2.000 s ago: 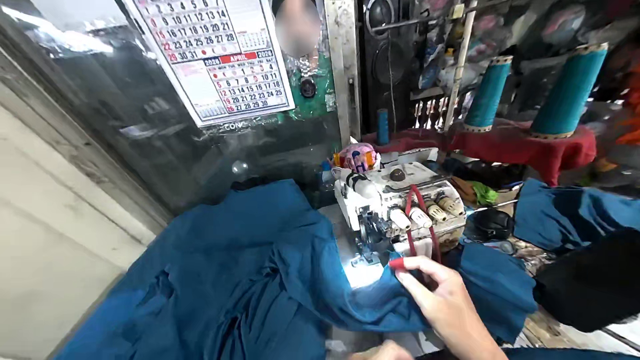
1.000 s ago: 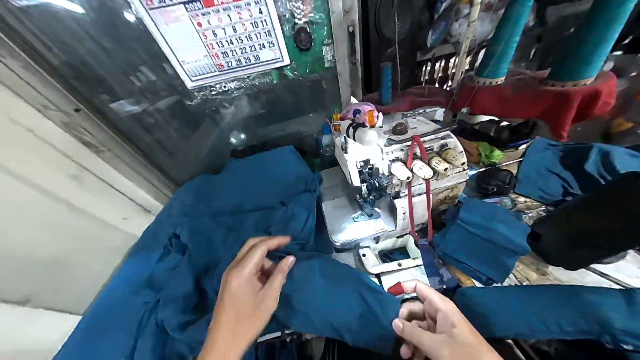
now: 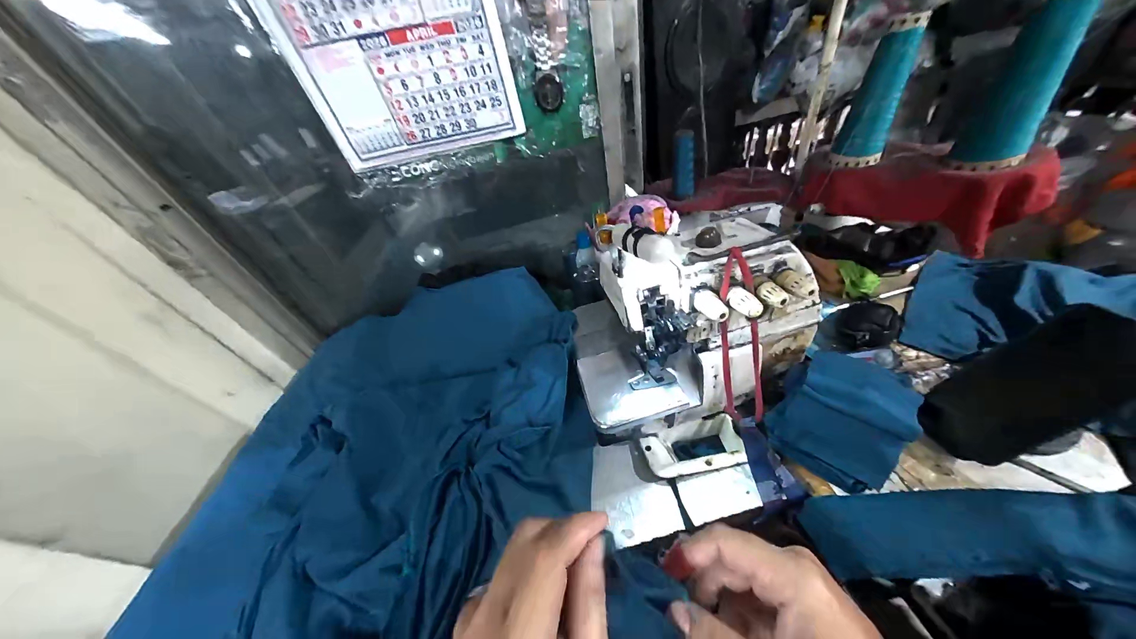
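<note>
A blue cloth piece [image 3: 635, 590] is pinched between my two hands at the bottom of the view. My left hand [image 3: 546, 581] grips its left edge between thumb and fingers. On the other side, my right hand [image 3: 763, 586] holds the cloth, with something red on a fingertip. Beyond them stands a white overlock sewing machine [image 3: 719, 284], its metal plate [image 3: 635, 390] bare under the presser foot. A red cord [image 3: 728, 355] hangs over its tension dials. To the left lies a large heap of blue fabric [image 3: 399, 426].
A folded blue cloth [image 3: 843, 417] lies right of the machine, near a black padded roll or sleeve [image 3: 1029, 386]. A blue strip [image 3: 976, 532] crosses the lower right. Teal thread cones [image 3: 883, 93] stand on red cloth [image 3: 923, 191] behind. A calendar [image 3: 435, 80] hangs on the glass.
The fabric under the presser foot two seconds ago is off the plate. Both hands have come down and closer together. My left hand, apart from the cloth's edge a second ago, now pinches it.
</note>
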